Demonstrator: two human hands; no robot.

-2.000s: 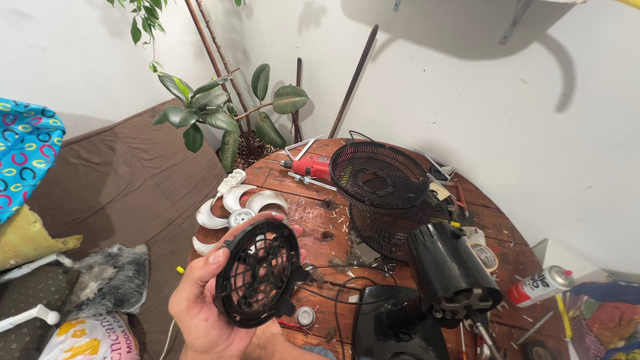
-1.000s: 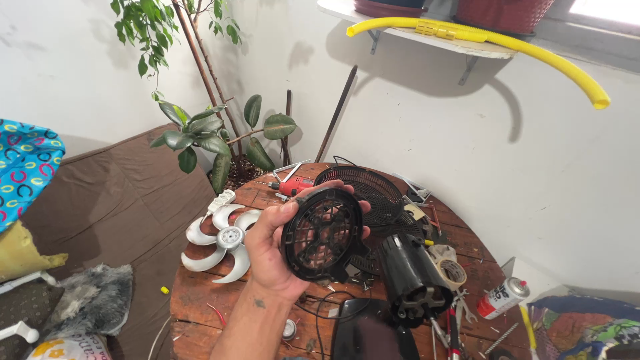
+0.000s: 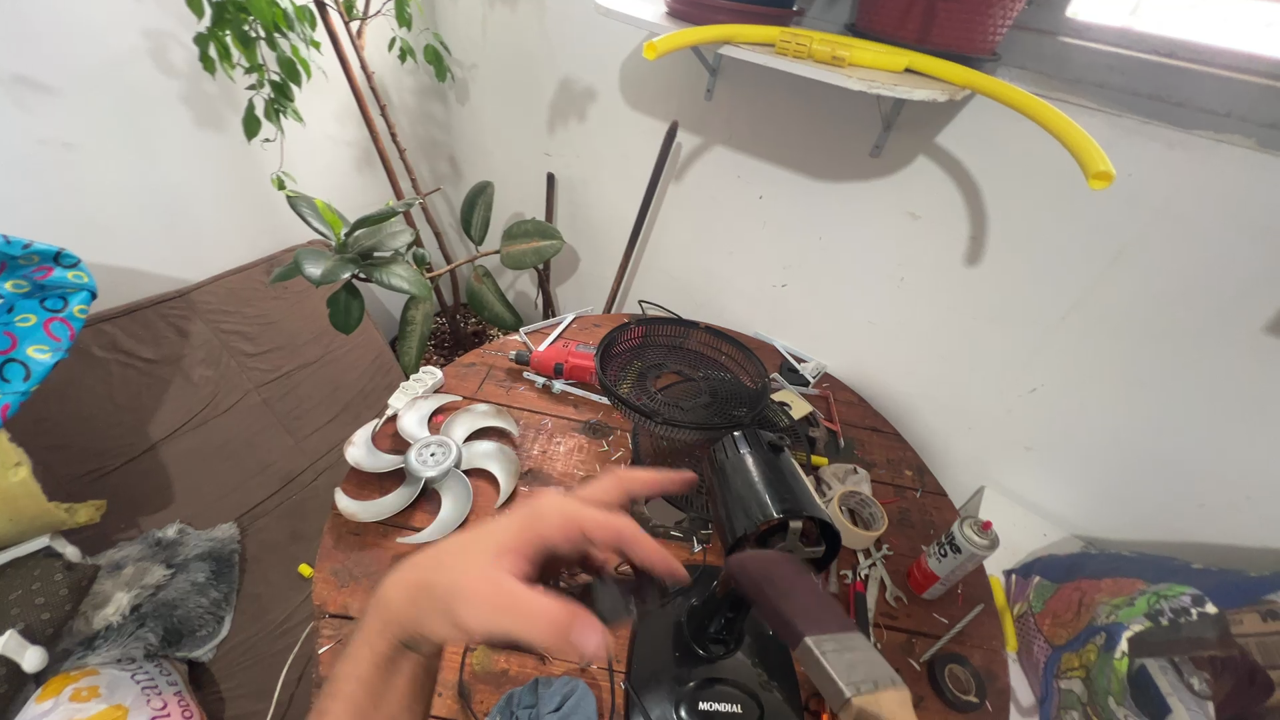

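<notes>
My left hand (image 3: 520, 570) is blurred over the table, its fingers apart and nothing clearly held between them. A dark, blurred patch shows beneath its fingers. To its right, a paintbrush (image 3: 800, 620) with dark bristles and a metal ferrule crosses the black fan base (image 3: 700, 660); my right hand is not visible. The black cylindrical motor housing (image 3: 765, 495) tilts above the base, its open end facing down and right. Behind it lies a black fan grille (image 3: 683, 375), partly over another one. A silver fan blade (image 3: 433, 458) lies to the left of the housing.
A red drill (image 3: 565, 361) and a white power strip (image 3: 413, 388) lie toward the table's back left. Masking tape (image 3: 858, 515), wrenches (image 3: 880, 580), a spray can (image 3: 952, 558) and a black tape roll (image 3: 956, 682) are at the right. A cloth (image 3: 545, 700) lies near the front.
The round black guard that my left hand held up is out of that hand and no longer plainly visible. The paintbrush has come into view at the lower right.
</notes>
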